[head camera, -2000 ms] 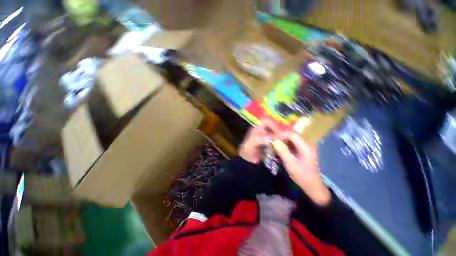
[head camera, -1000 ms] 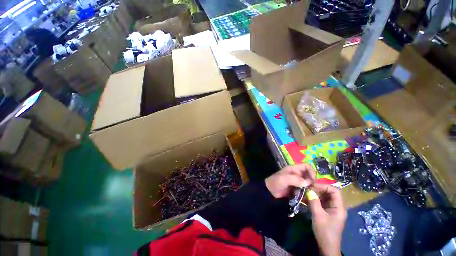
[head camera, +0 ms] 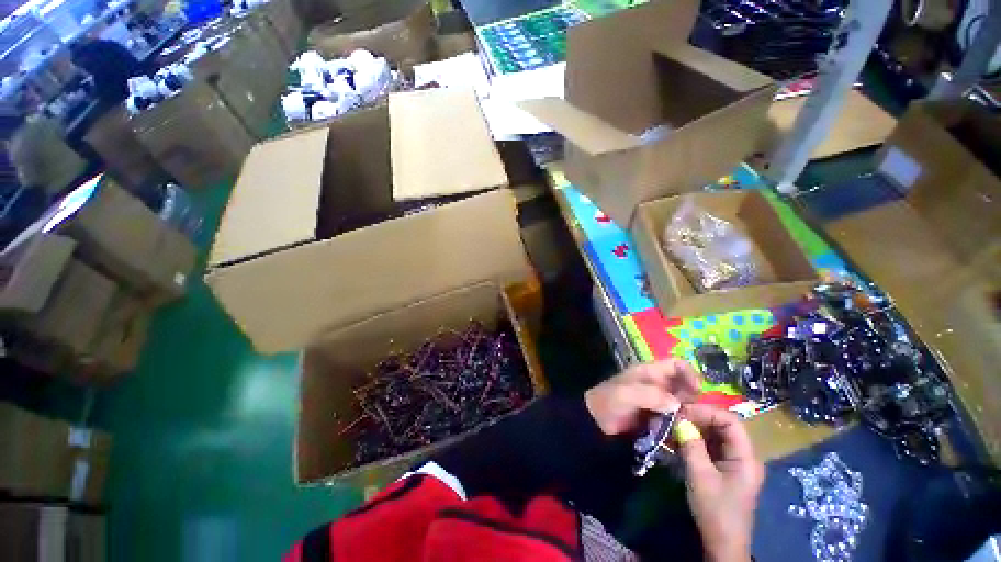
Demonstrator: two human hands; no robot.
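My left hand (head camera: 641, 397) and my right hand (head camera: 719, 474) are together at the bench's near edge. Between their fingertips they hold a small part with silvery metal (head camera: 655, 441), probably a motor unit; its details are too small to tell. A yellow band (head camera: 687, 431) is on my right thumb or finger. A loose pile of shiny metal brackets (head camera: 830, 507) lies on the dark mat (head camera: 777, 494) right of my right hand. A heap of dark glossy parts (head camera: 845, 368) lies beyond my hands on the bench.
A shallow carton (head camera: 667, 274) with a clear bag of small parts (head camera: 711, 248) stands behind my hands. An open carton (head camera: 659, 165) is behind it. Below the bench at left are a box of red-leaded parts (head camera: 439, 390) and a large carton (head camera: 373, 280). A metal post (head camera: 831, 93) rises at the back.
The view has swung left from two seconds ago and is sharper. Both hands still hold the small part together. Since one second ago the view has shifted only slightly.
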